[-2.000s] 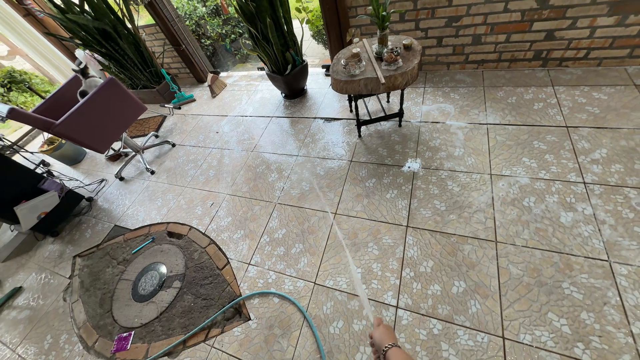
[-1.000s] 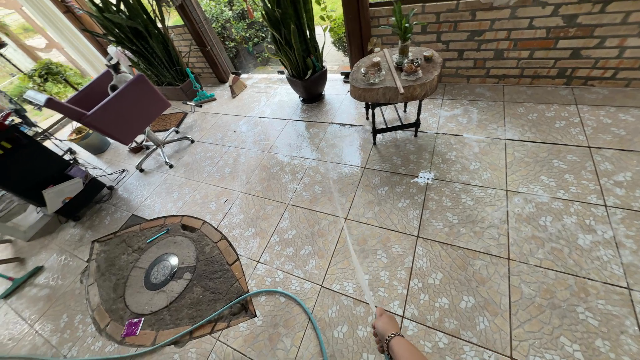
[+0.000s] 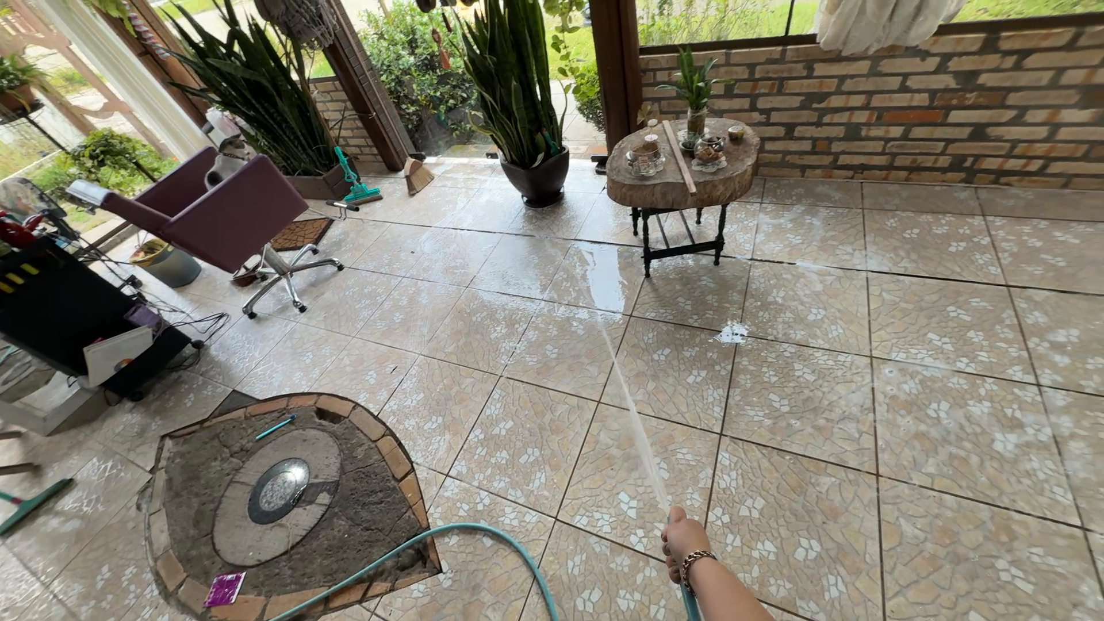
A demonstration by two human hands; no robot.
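Observation:
My right hand point(image 3: 684, 543), a chain bracelet at its wrist, is closed around the end of a teal garden hose point(image 3: 517, 547) at the lower middle. A jet of water point(image 3: 636, 423) leaves the hose end and runs forward over the tiled floor point(image 3: 798, 405), toward a wet, shiny patch point(image 3: 604, 274) left of the wood-slab table point(image 3: 681, 185). The hose loops left across the brick-edged bed point(image 3: 366, 513). A white splotch point(image 3: 733, 333) lies on the tiles in front of the table. My left hand is out of view.
A purple salon chair point(image 3: 233, 211) and a black trolley point(image 3: 78, 310) stand at the left. At the back are a potted snake plant point(image 3: 536, 172), a teal push broom point(image 3: 358, 191), a straw broom head point(image 3: 418, 175) and a brick wall point(image 3: 906, 112). A squeegee point(image 3: 34, 507) lies at the left edge.
The water jet's far end now falls nearer than one second ago, and a brighter wet patch shows left of the table. My right hand keeps its hold on the hose. The view has shifted slightly.

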